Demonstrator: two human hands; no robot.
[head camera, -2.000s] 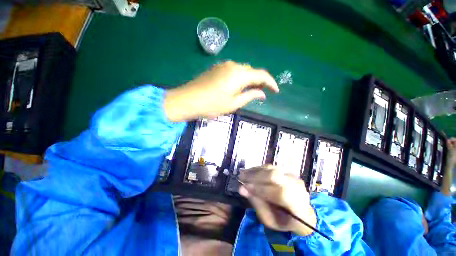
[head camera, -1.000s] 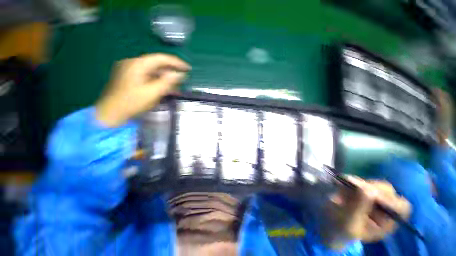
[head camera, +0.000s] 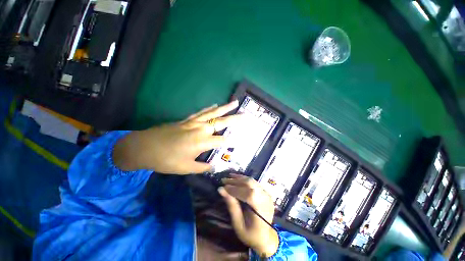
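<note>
A black foam tray (head camera: 301, 120) lies slanted in front of me, with several open phone frames in its slots. My left hand (head camera: 178, 142) is spread, palm down, with fingertips over the leftmost phone frame (head camera: 250, 132). My right hand (head camera: 250, 204) is at the lower edge of that frame and holds dark tweezers (head camera: 261, 216); their tips are hidden. A small orange flex cable (head camera: 227, 157) shows on the leftmost frame. A clear cup (head camera: 330, 47) of whitish bits stands beyond the tray. Whether the fingertips hold a small part I cannot tell.
A small pile of whitish parts (head camera: 375, 113) lies on the green mat (head camera: 214, 46). A pale strip (head camera: 318, 121) lies along the tray's far edge. Larger black trays (head camera: 137, 56) with phone units are at the upper left. Another tray (head camera: 433, 178) and a person's hand (head camera: 453, 245) are at the right.
The view has turned toward the left, so the tray now lies slanted. My left hand has come over the leftmost frame and spread. My right hand has moved from the tray's right end to its left end.
</note>
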